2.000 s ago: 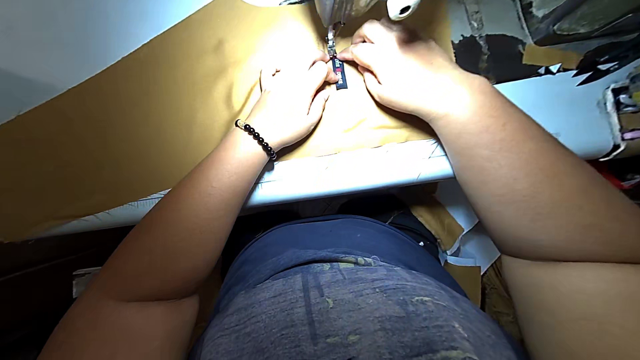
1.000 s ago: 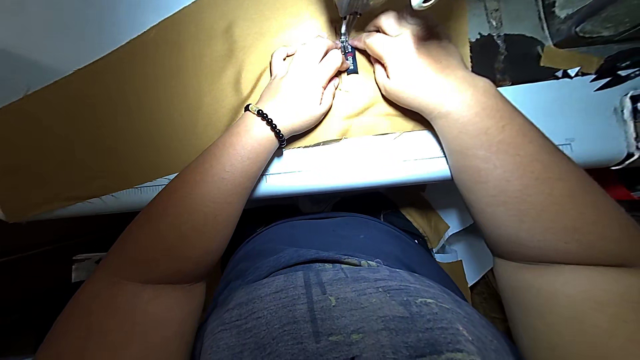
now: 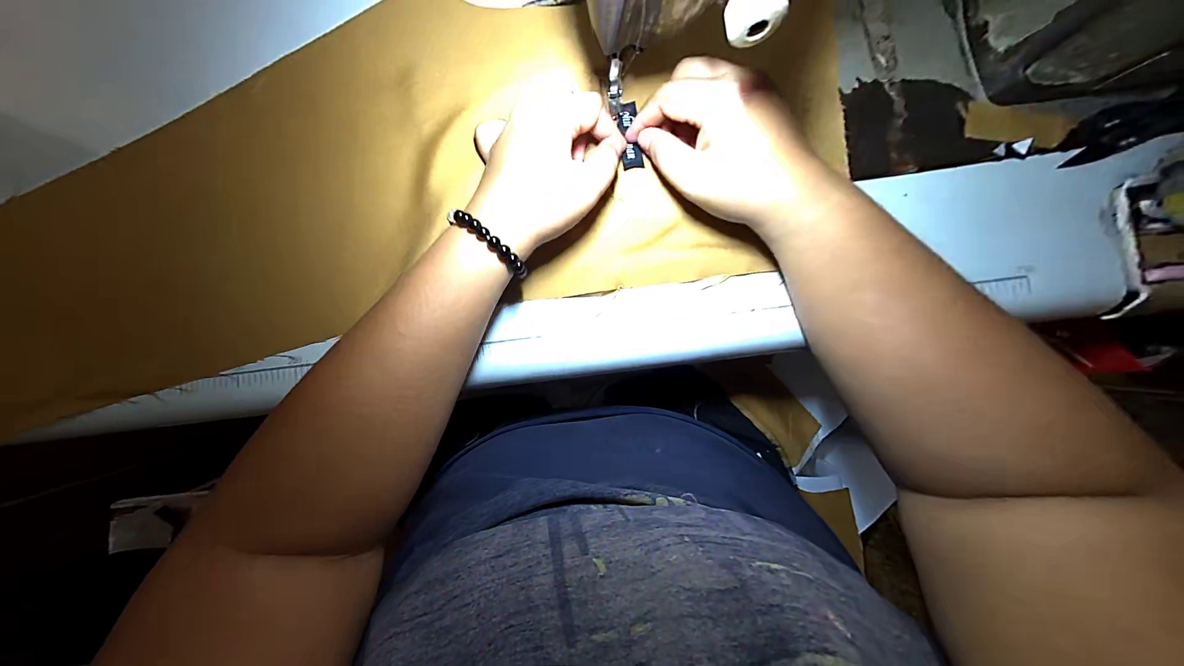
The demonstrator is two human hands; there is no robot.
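A small black woven label (image 3: 633,155) bearing writing lies on tan fabric (image 3: 333,194), just below the presser foot (image 3: 615,81) of a sewing machine (image 3: 638,20). My left hand (image 3: 560,162) rests on the fabric at the label's left side, thumb and forefinger drawn together at its edge. From the right, my right hand (image 3: 717,139) touches the label with its fingertips, the other fingers curled. Whether either hand pinches the label or only presses it down cannot be told. The needle tip is hard to make out.
The white table edge (image 3: 638,338), with printed ruler marks, runs below the fabric. Dark worn material and a tan scrap (image 3: 1013,125) lie at the upper right. A cluttered holder (image 3: 1156,231) stands at the far right. Fabric and paper pieces (image 3: 846,467) hang below the table.
Both hands stay beside the label near the presser foot. The fingertips have come closer together over the label. The view has shifted slightly.
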